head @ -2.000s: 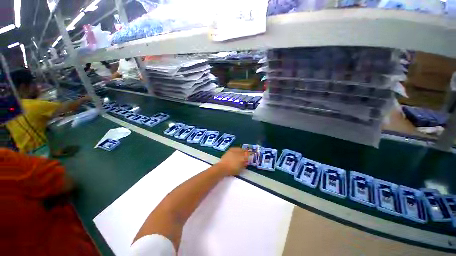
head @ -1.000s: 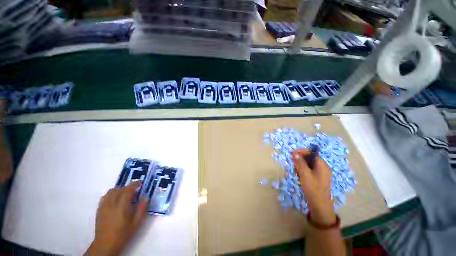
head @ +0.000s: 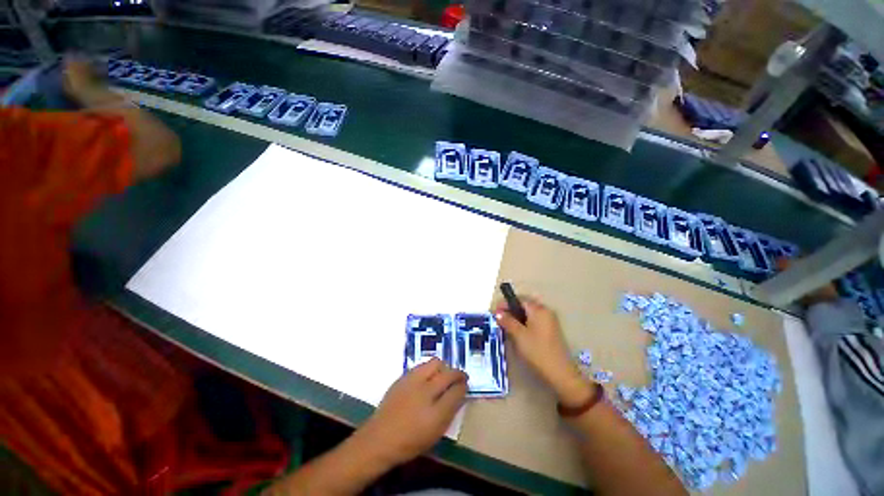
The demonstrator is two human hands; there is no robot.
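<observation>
Two flat units [head: 480,356] with pale rims and dark and white insides lie side by side at the right edge of the white sheet [head: 320,242]. My left hand [head: 419,402] rests on their lower part, fingers bent. My right hand [head: 539,341] is at the upper right corner of the right unit and holds a short dark pen-like tool [head: 513,302]. Whether a small part is at its fingertips is too small to tell. A heap of small light-blue pieces [head: 712,387] lies on the brown board [head: 572,281], right of my right forearm.
A pale rail [head: 388,182] runs behind the sheet and board. Beyond it the green conveyor [head: 388,116] carries rows of units [head: 582,200] and stacked trays [head: 572,68] stand behind. A person in orange [head: 58,223] is at the left; a grey sleeve [head: 843,358] is at the right edge.
The view has swung left. My right hand has moved from the heap to the units with the dark tool. My left hand has stayed at the two units, which now sit near the board's edge.
</observation>
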